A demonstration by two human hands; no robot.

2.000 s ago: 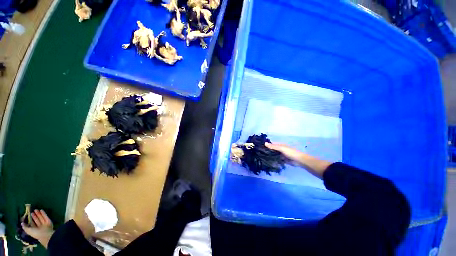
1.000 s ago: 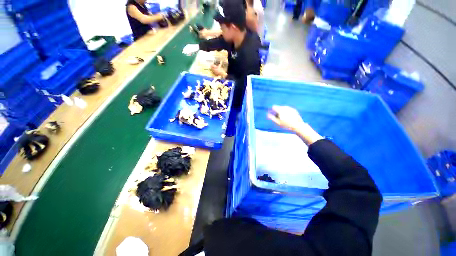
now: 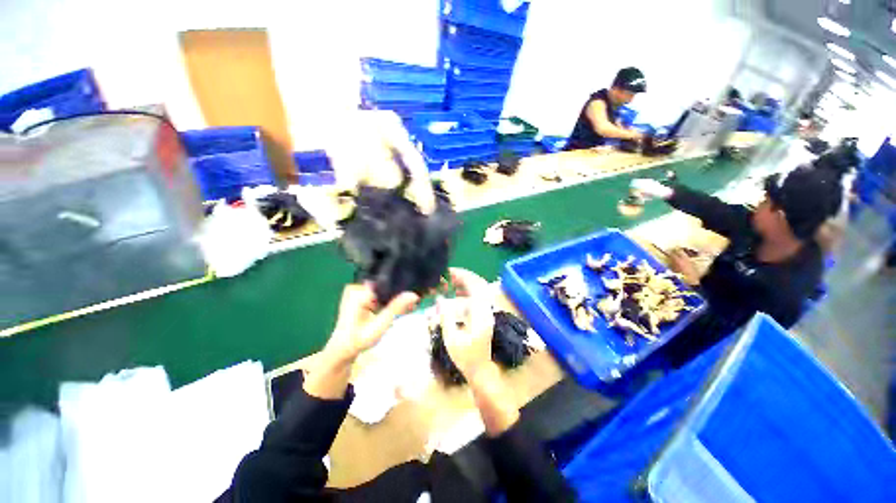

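A black jagged figure [image 3: 398, 236] with blurred beige parts at its top is held up in front of me, above the bench edge. My left hand [image 3: 362, 324] holds it from below on its left side. My right hand [image 3: 466, 319] is raised close to its lower right, fingers bent; whether it touches the figure or holds something pale is too blurred to tell. More black figure material [image 3: 509, 340] lies on the tan bench [image 3: 526, 378], partly behind my right hand. A white sheet or pad [image 3: 375, 385] lies below my hands.
A green conveyor [image 3: 295, 285] runs beyond the bench, carrying a black-and-beige piece [image 3: 512, 234]. A blue parts tray [image 3: 550, 329] is to the right, with the large blue crate [image 3: 688, 472] nearer. White liners [image 3: 123, 432] and a grey metal box [image 3: 88, 221] are left. Two people work at the line.
The view has swung left. My left hand, unseen one second ago, now holds up a figure. My right hand has moved from over the large crate to beside that figure.
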